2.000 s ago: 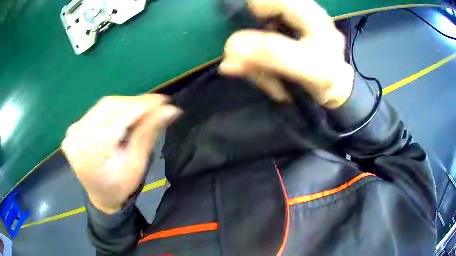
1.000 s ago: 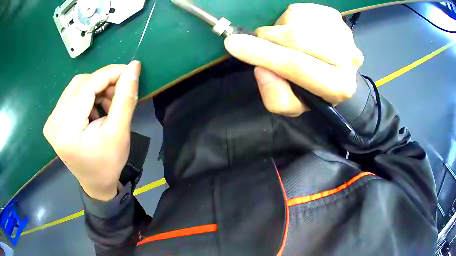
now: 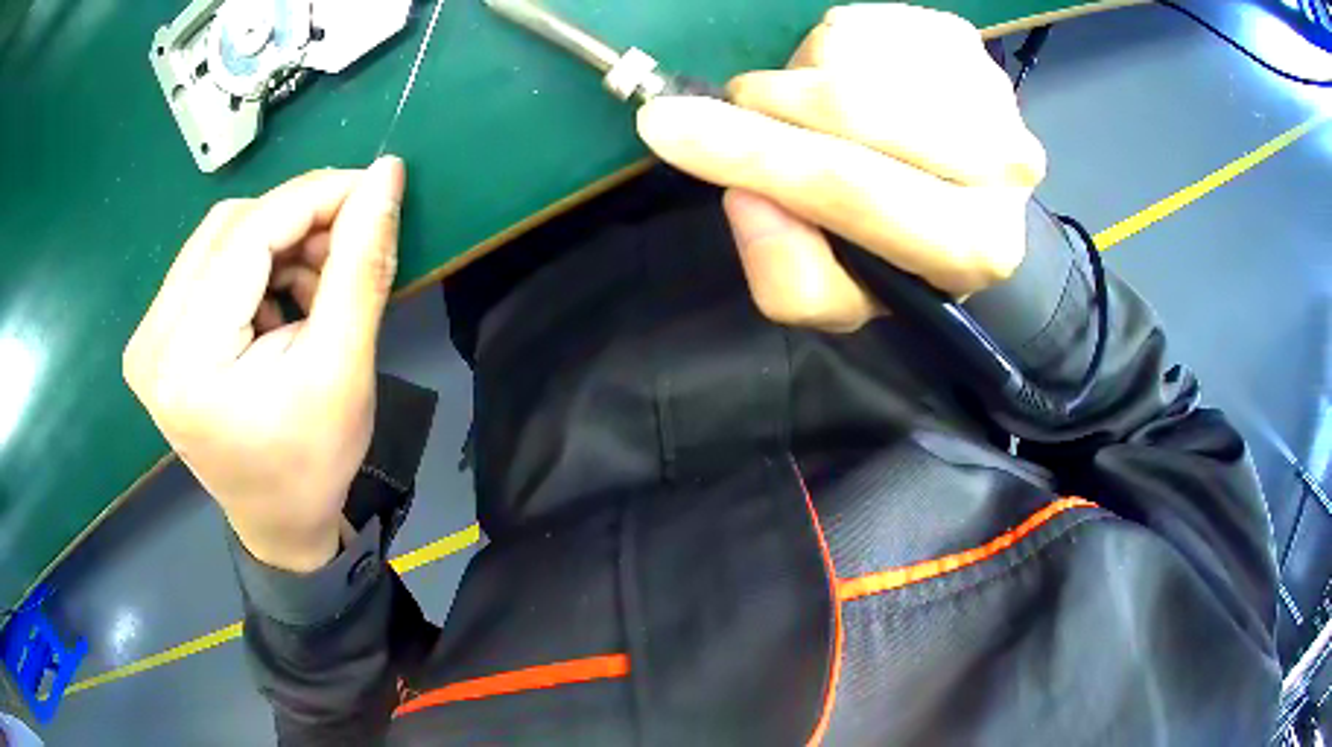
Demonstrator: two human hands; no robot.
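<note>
My left hand (image 3: 270,350) pinches a thin silvery solder wire (image 3: 415,76) between thumb and forefinger. The wire points up past the top edge. My right hand (image 3: 877,168) holds a soldering iron (image 3: 633,73) like a pen. Its silver barrel and collar nut point up and left, and its tip is cut off by the top edge. A silver-white plate assembly (image 3: 216,120) with a round pale disc (image 3: 260,41) lies at the upper left, partly cut off by the top edge. The wire passes close to its right end.
The green mat-covered bench (image 3: 88,248) has a curved front edge. The black iron cord (image 3: 1099,329) loops by my right wrist. A blue object (image 3: 35,654) stands on the grey floor at the lower left. Yellow lines (image 3: 1212,178) cross the floor. Another black cable (image 3: 1242,56) shows at the upper right.
From a blur, both hands have come into view with wire and iron clear, and the left hand has risen. Over the last second, hands and plate shift only slightly up and left.
</note>
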